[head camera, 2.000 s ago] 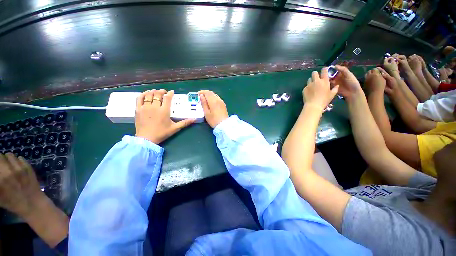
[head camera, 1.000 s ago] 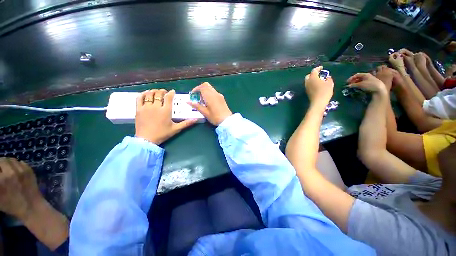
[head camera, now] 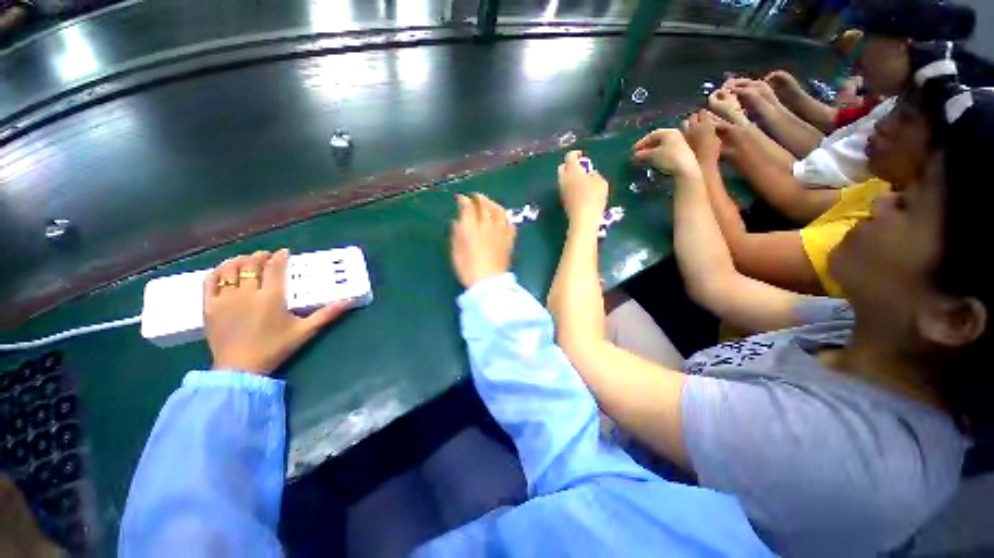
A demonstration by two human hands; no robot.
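Observation:
The white power strip lies on the green bench, its slots and small ports showing at the right end. No unit shows on it. My left hand rests over its middle and grips it, fingers on top and thumb along the near edge. My right hand is raised over the bench, right of the strip and apart from it. Its fingertips are blurred, so I cannot tell whether it holds anything. Small silver-white units lie just right of my right hand, partly hidden by it.
A dark conveyor runs beyond the bench, with a small unit and another on it. A white cord leaves the strip's left end. A black parts tray is at lower left. A neighbour's hand holds a small piece at right.
My right hand has left the strip and moved right; the teal-faced unit is gone from the strip's end. The view has turned right, showing neighbours' heads. My left hand stays on the strip.

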